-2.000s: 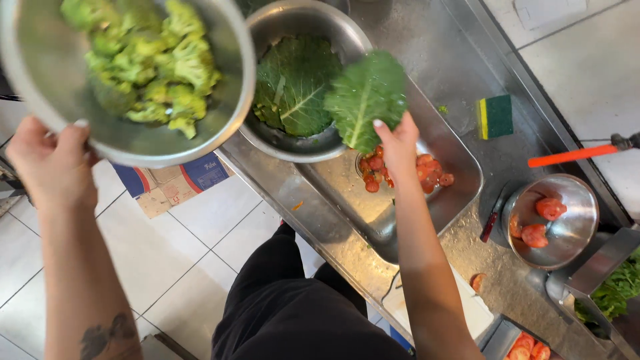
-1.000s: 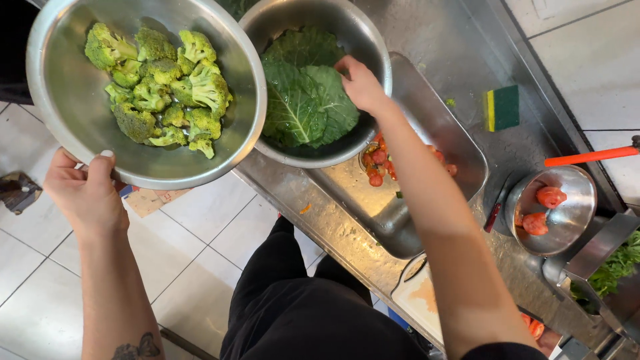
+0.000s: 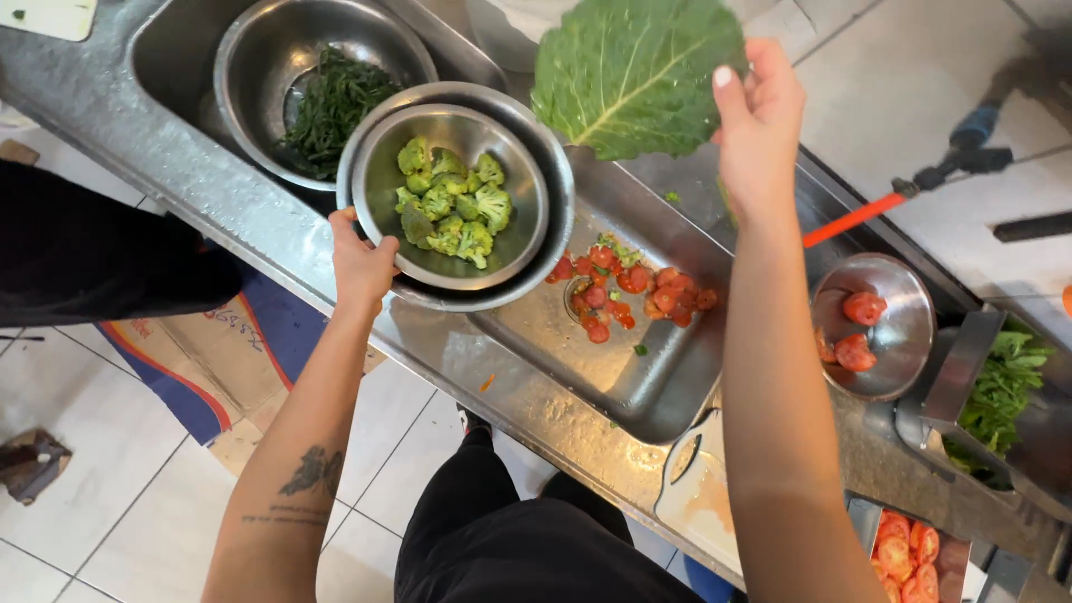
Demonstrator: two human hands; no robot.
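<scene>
My left hand (image 3: 360,260) grips the near-left rim of a steel bowl (image 3: 536,209) of broccoli florets (image 3: 456,201). This bowl sits over or inside a larger steel bowl (image 3: 563,180), whose contents are hidden. Raised at the upper right, my right hand (image 3: 762,126) pinches a broad green leaf (image 3: 641,75) by its edge between thumb and fingers. A third steel bowl (image 3: 243,100), holding shredded dark greens (image 3: 335,113), is in the sink at the upper left. Cut tomato pieces (image 3: 670,293) lie in the sink basin (image 3: 578,368) below the leaf.
At the right are a steel bowl (image 3: 917,335) with tomatoes, a metal container (image 3: 963,368) of leafy greens, and a tray of sliced tomatoes (image 3: 904,557). A cutting board (image 3: 699,494) lies at the counter's near edge. Another person's dark-clothed leg (image 3: 100,251) is at the left.
The broccoli bowl, held up at the left before, is now over the larger bowl. My right hand has moved from that bowl's leaves to the upper right, with a leaf. The view has shifted.
</scene>
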